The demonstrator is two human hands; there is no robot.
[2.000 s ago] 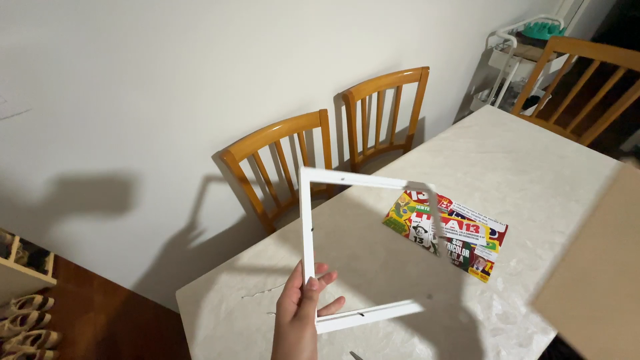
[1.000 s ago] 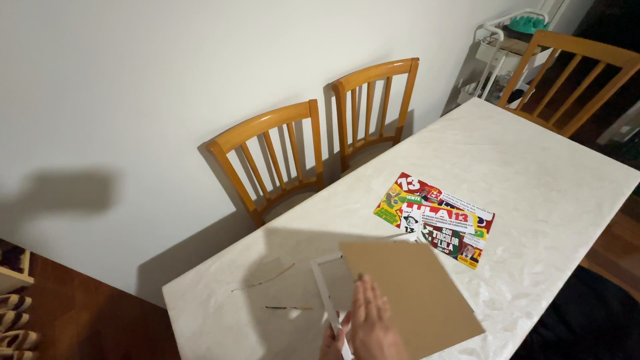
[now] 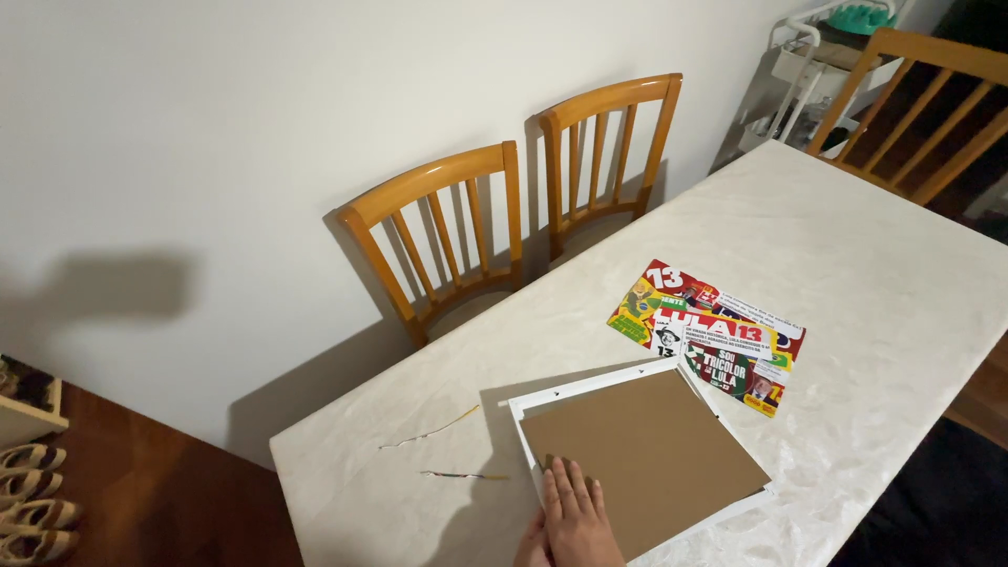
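A white picture frame lies on the table near its front edge, and a brown backing board rests inside its border, a little askew. My right hand lies flat on the board's left part, fingers extended and close together. Beside it, partly covered, my left hand is at the frame's left side; its fingers are mostly hidden. A colourful printed collage sheet lies just beyond the frame, whose far corner reaches its near edge. Two thin twisted strips, one above the other, lie left of the frame.
The pale table extends to the far right. Two wooden chairs stand between it and the wall, and another wooden chair is at the far end, near a white trolley. Shoes are at lower left.
The frame, held up in one hand at first, now lies on the table. The brown board has come from the right and lies within the frame, with my right hand flat on it.
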